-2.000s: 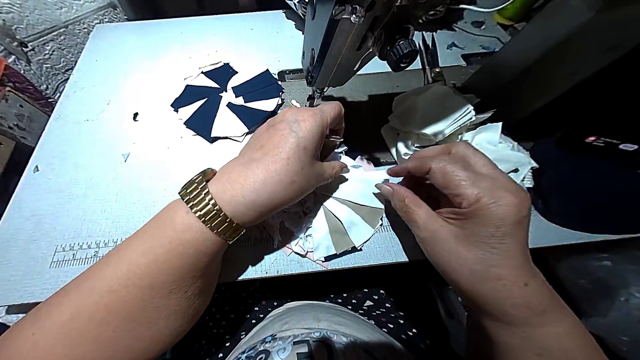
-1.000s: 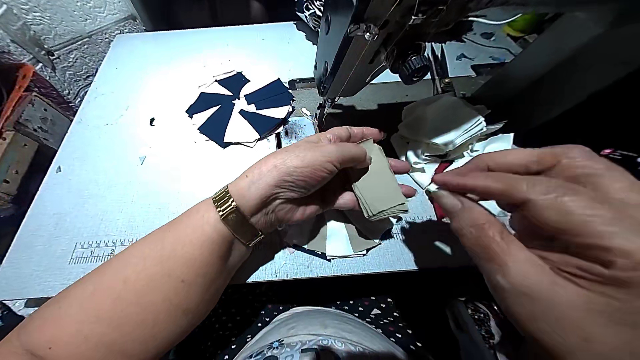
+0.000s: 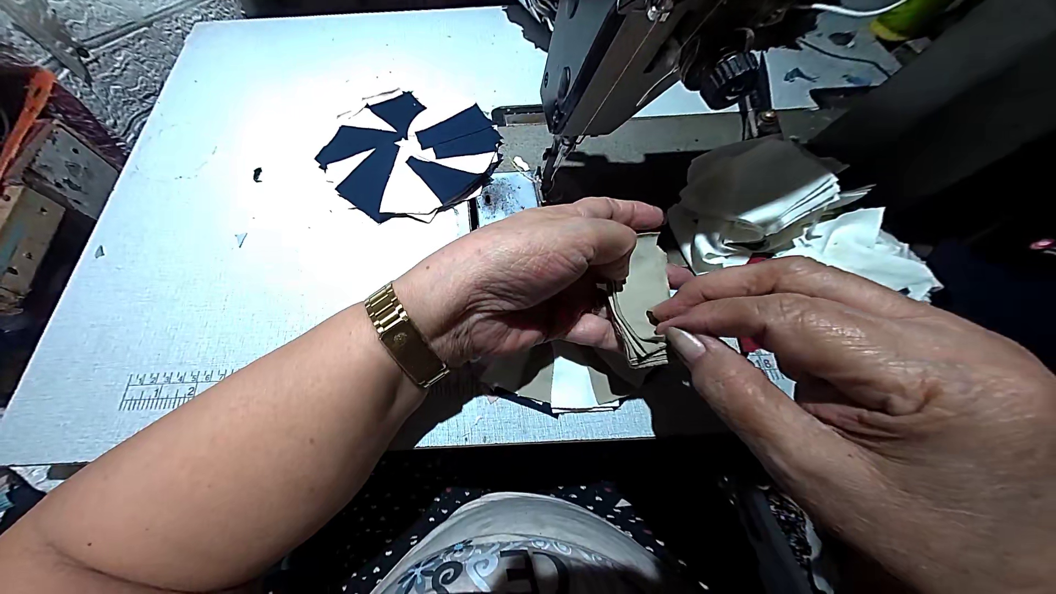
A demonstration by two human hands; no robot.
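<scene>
My left hand, with a gold-coloured metal band at its wrist, holds a small stack of beige fabric pieces in front of the sewing machine needle area. At the stack's lower right edge are the bent fingertips of my right hand, thumb and fingers close together; whether they pinch a piece cannot be told. Partly hidden under my left hand lies a round of beige and white fabric wedges. A round of navy and white wedges rests on the table to the left of the needle.
Beige fabric pieces are piled right of the needle, beside white fabric pieces. The machine's dark head stands over the table. Printed ruler marks run near its front edge. Small scraps lie at the left.
Two seconds ago both hands were at the beige and white round; one second ago the beige stack was in my left hand. Since then my right hand has come to the stack's edge.
</scene>
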